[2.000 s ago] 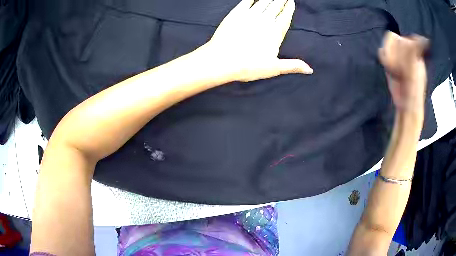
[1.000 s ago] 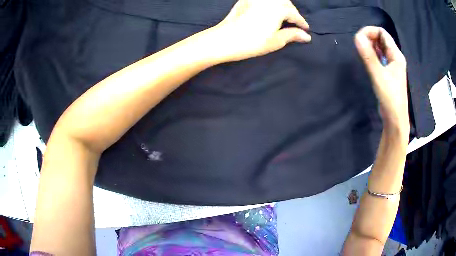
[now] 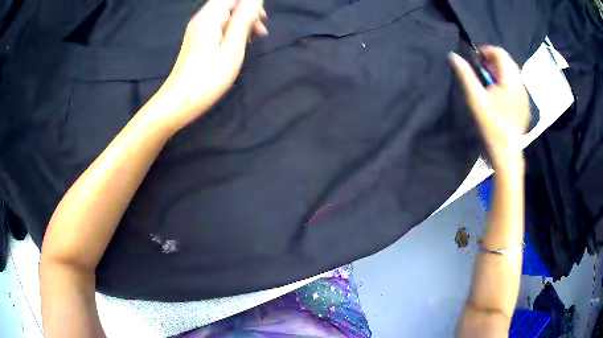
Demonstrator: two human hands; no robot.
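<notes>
A large black garment (image 3: 284, 158) lies spread over the pale table (image 3: 165, 317), its curved lower edge near me. A whitish patch and a thin red thread show on it. My left hand (image 3: 221, 46) is at the top left on the cloth near the waistband seam, its fingers curled; whether they pinch cloth cannot be told. My right hand (image 3: 496, 92) is at the garment's upper right edge, holding thread snips (image 3: 488, 72) in the palm, bluish grip visible, the dark tips pointing up left. Thumb and fingers are apart.
More black cloth (image 3: 562, 191) hangs at the right, beside blue plastic pieces (image 3: 529, 323). A white piece (image 3: 552, 86) shows at the table's right. The grey floor (image 3: 410, 284) shows below the table edge. Purple-teal clothing (image 3: 324, 297) is at the bottom.
The garment has shifted left and slightly down, its right side tilted upward. My left hand has moved left with it. My right hand has moved slightly down; the snips show more clearly.
</notes>
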